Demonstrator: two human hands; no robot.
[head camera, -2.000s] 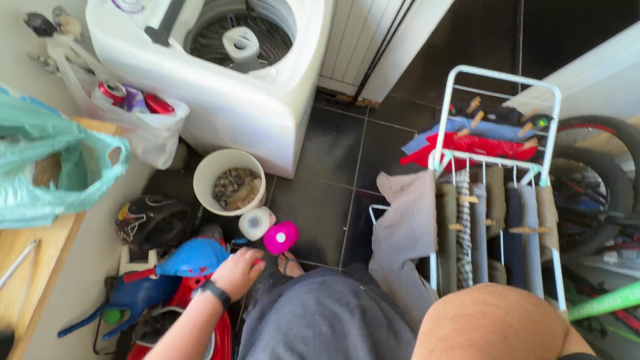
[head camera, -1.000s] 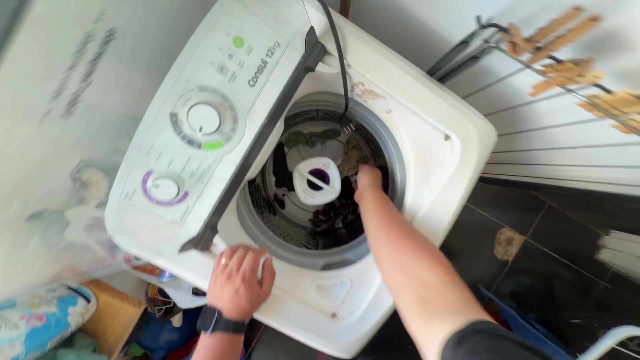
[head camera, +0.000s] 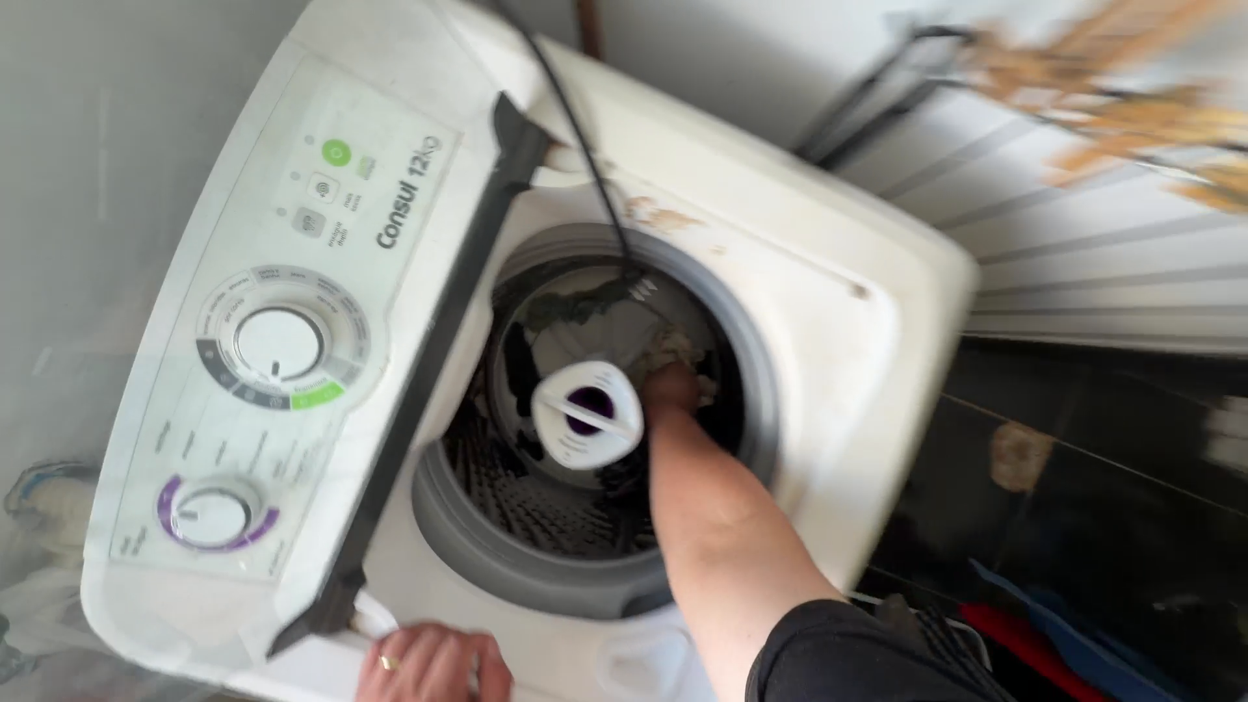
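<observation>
A white Consul top-loading washing machine (head camera: 409, 575) stands open below me. My right hand (head camera: 675, 388) reaches deep into its drum (head camera: 546, 507), at a light-coloured cloth (head camera: 673, 346); its fingers are hidden, so its grip is unclear. Beside that hand is the white agitator cap (head camera: 588, 414) with a purple centre. Dark and greenish clothes (head camera: 575, 304) lie in the drum. My left hand (head camera: 434, 665), with a ring, rests with curled fingers on the machine's near edge. Whether it grips the edge cannot be seen.
A black cable (head camera: 575, 127) hangs over the opening into the drum. Blurred wooden clothespins (head camera: 1102, 107) are on a rack at the upper right. Dark floor tiles (head camera: 1092, 487) lie right of the machine, with red and blue cloth (head camera: 1033, 648) at the lower right.
The view has moved from the floor and drying rack to over the washing machine. My right hand stays inside the drum since the last earlier frame; my left hand has curled its fingers at the edge.
</observation>
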